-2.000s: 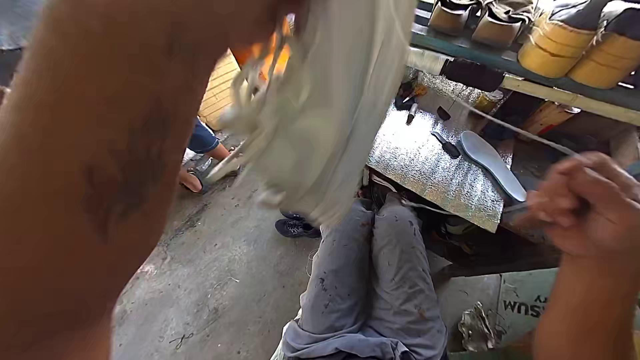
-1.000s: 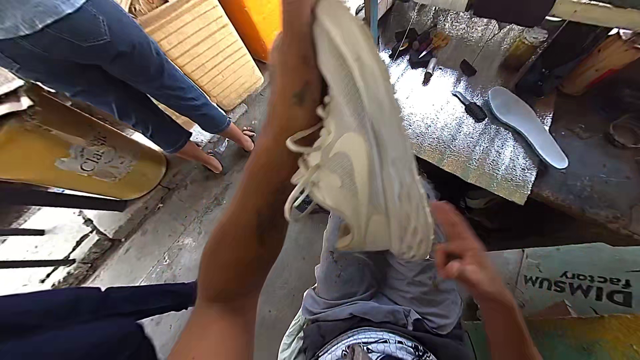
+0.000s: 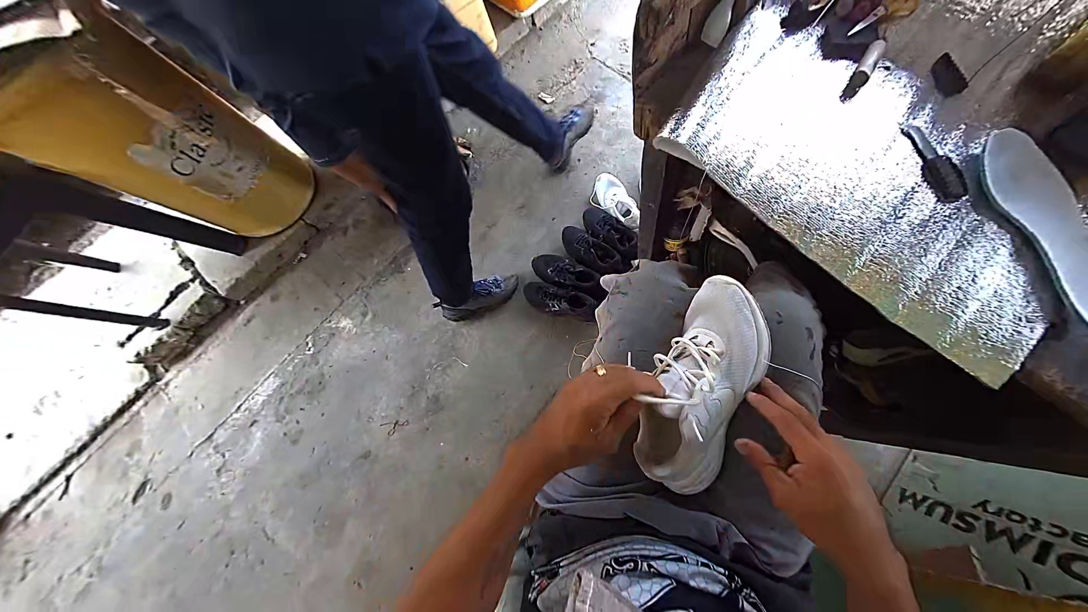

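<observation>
A white lace-up sneaker [image 3: 738, 340] rests on my lap, its toe pointing away from me. My left hand [image 3: 595, 414] is at the shoe's left side, fingertips at the white shoelace [image 3: 690, 365] near the tongue; the fingers partly hide what they grip. My right hand [image 3: 803, 467] is spread beside the right side of the sole, fingertips at its edge, with nothing seen in the palm. A thin thread [image 3: 790, 371] runs out from the right side of the shoe, and thin strands show near my left hand.
At right, a workbench with a silvery foil sheet [image 3: 816, 178] bears a brush [image 3: 937, 166], a grey insole [image 3: 1039, 208] and small tools. Several dark shoes [image 3: 568, 274] and a white shoe [image 3: 614, 200] stand on the floor. People stand near a yellow container [image 3: 161, 136] at left.
The sneaker has come down from raised in front of me onto my lap. My left hand has moved down with it to the laces. A person in dark trousers has come into view.
</observation>
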